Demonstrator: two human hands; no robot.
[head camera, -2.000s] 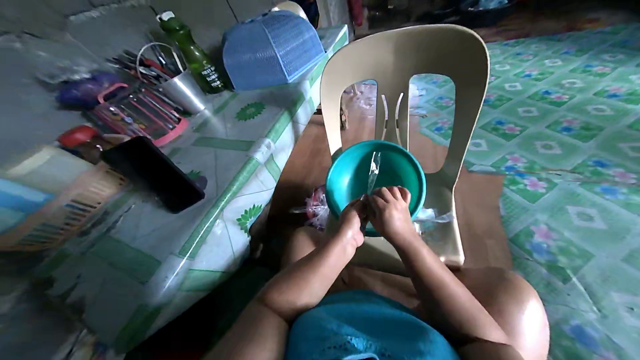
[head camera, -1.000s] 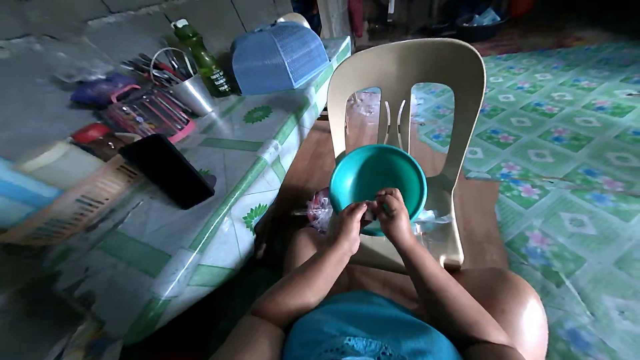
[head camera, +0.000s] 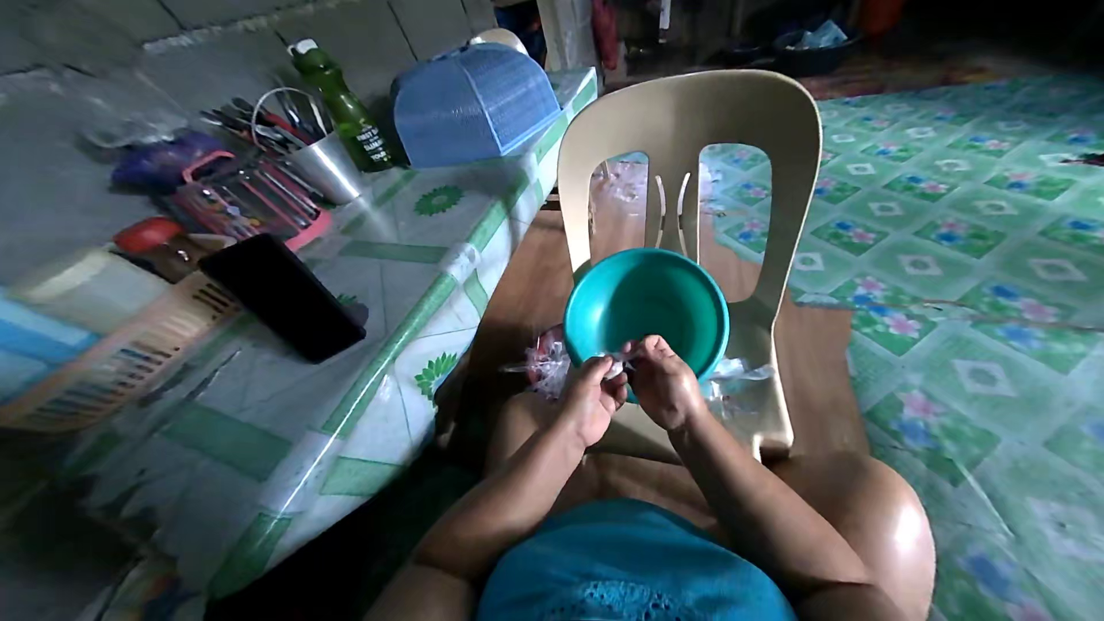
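A teal plastic bowl (head camera: 660, 293) rests on the seat of a beige plastic chair (head camera: 690, 99). Over its near rim, my left hand (head camera: 595, 401) pinches a small whitish thing (head camera: 614, 369), perhaps a piece of plastic bag, between thumb and fingers. Close beside it on the right, my right hand (head camera: 664, 384) has its fingertips closed on the same whitish thing. The inside of the bowl shows no contents that I can make out. A clear plastic bag with something red (head camera: 549, 362) lies left of the bowl, and more clear plastic (head camera: 742, 371) lies right of it.
On the tiled-pattern tabletop at left are a black phone (head camera: 283, 297), an orange basket (head camera: 129, 354), a metal cup of utensils (head camera: 328, 168), a green bottle (head camera: 341, 103) and a blue mesh food cover (head camera: 474, 103). A floral floor covering (head camera: 940, 259) spreads at right.
Two seconds ago a clear, narrow plastic piece stood up from my fingers over the bowl; it no longer shows that way. My hands have moved slightly apart since one second ago.
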